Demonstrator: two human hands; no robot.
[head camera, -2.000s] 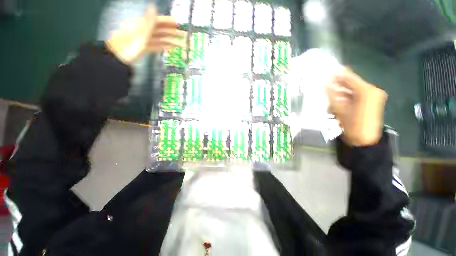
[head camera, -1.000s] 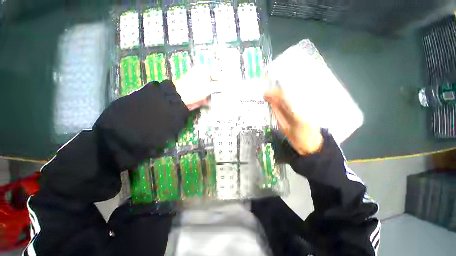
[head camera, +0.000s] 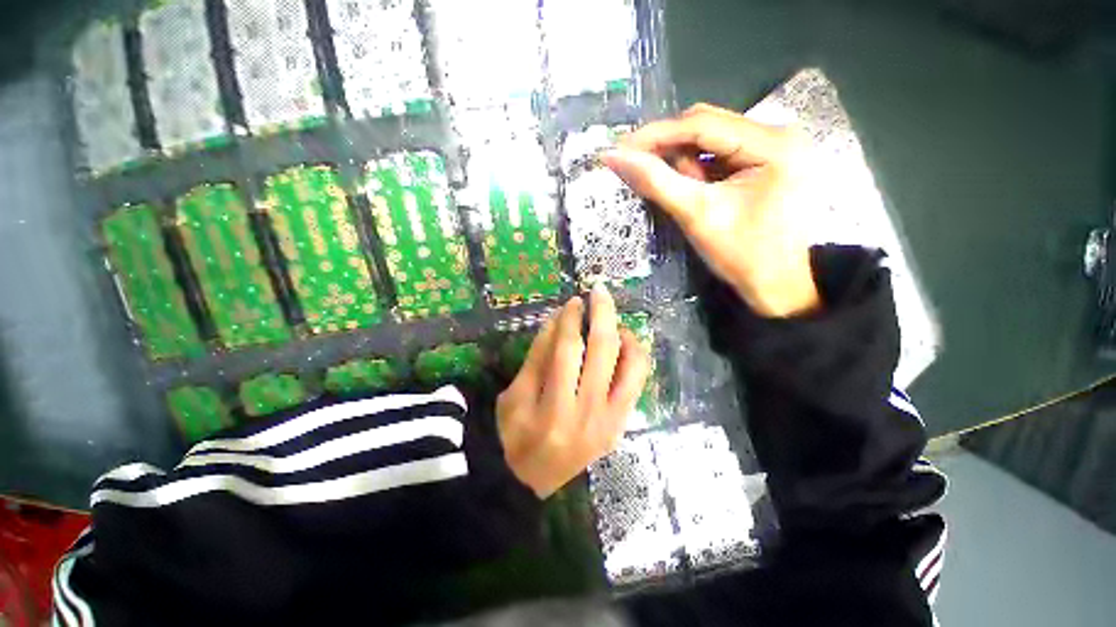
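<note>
A clear blister tray (head camera: 404, 130) holds rows of circuit boards. Green uncovered boards (head camera: 316, 249) fill much of the second row. A dotted silver-white adhesive sheet (head camera: 608, 229) lies over the pocket at that row's right end. My right hand (head camera: 734, 184) pinches its top edge between thumb and index finger. My left hand (head camera: 573, 394) is below it, fingers slightly apart, fingertips touching its lower end. Whether they grip it cannot be seen. White covered boards (head camera: 272, 64) fill the top row. Two more covered boards (head camera: 707, 496) are at the lower right. My left sleeve hides the lower left pockets.
A slanted white-silver sheet stack (head camera: 900, 306) lies right of the tray, partly behind my right hand and sleeve. A hazy pale sheet (head camera: 55, 270) is at the left. Part of a clear bottle (head camera: 1095, 251) shows at the right edge. A red object (head camera: 37, 557) is at the lower left.
The view has moved closer to the tray. My right hand has come from the sheet stack's side to the second row's right end, holding a dotted sheet. My left hand is now just below it.
</note>
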